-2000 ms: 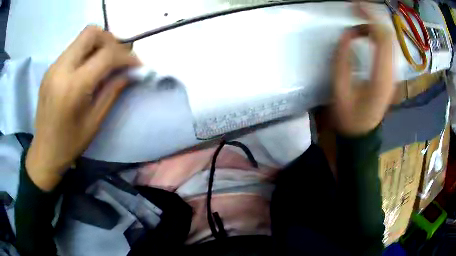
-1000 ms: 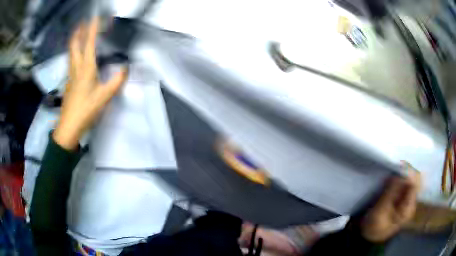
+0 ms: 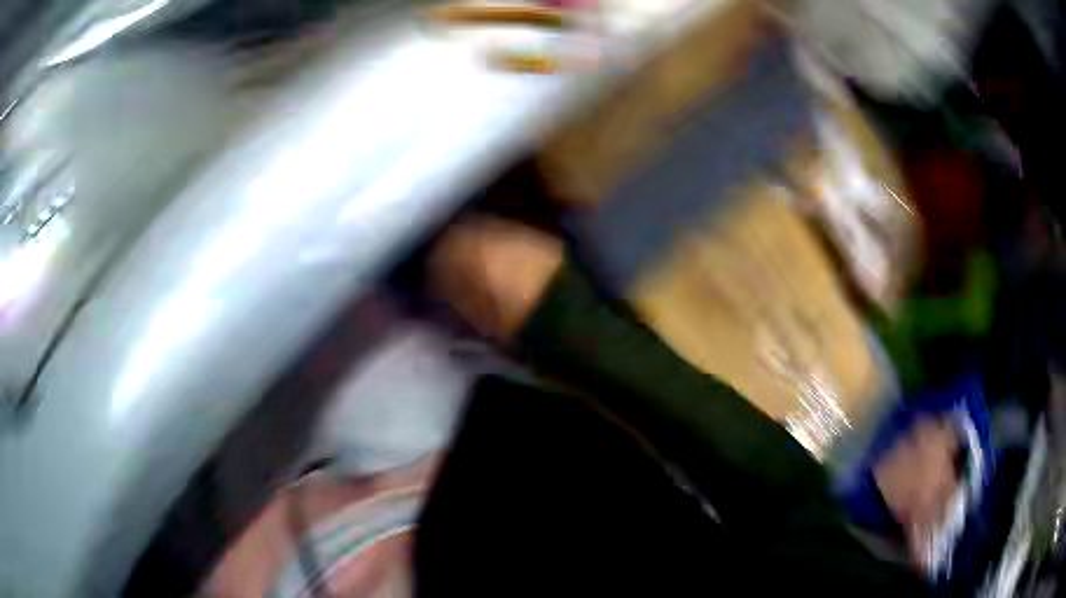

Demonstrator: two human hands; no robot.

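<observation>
The view is strongly blurred. My right hand (image 3: 497, 275) is at the front edge of the white table (image 3: 292, 199), with its dark green sleeve running to the lower right. Its fingers are hidden in shadow at the table edge, so I cannot tell if it holds anything. My left hand is out of the picture. The orange handles of the small scissors (image 3: 524, 62) show as a smear at the table's upper end. The large pale and dark fabric panel cannot be made out.
Cardboard boxes (image 3: 748, 315) stand right of the table, with a dark grey cloth (image 3: 701, 164) draped across them. A green bin (image 3: 953, 301) is farther right. A blue item (image 3: 976, 409) with a blurred skin-toned shape (image 3: 923, 479) lies at the lower right.
The view has swung to the right, towards the boxes. The fabric panel that was spread between both hands is no longer visible. My left hand has left the picture.
</observation>
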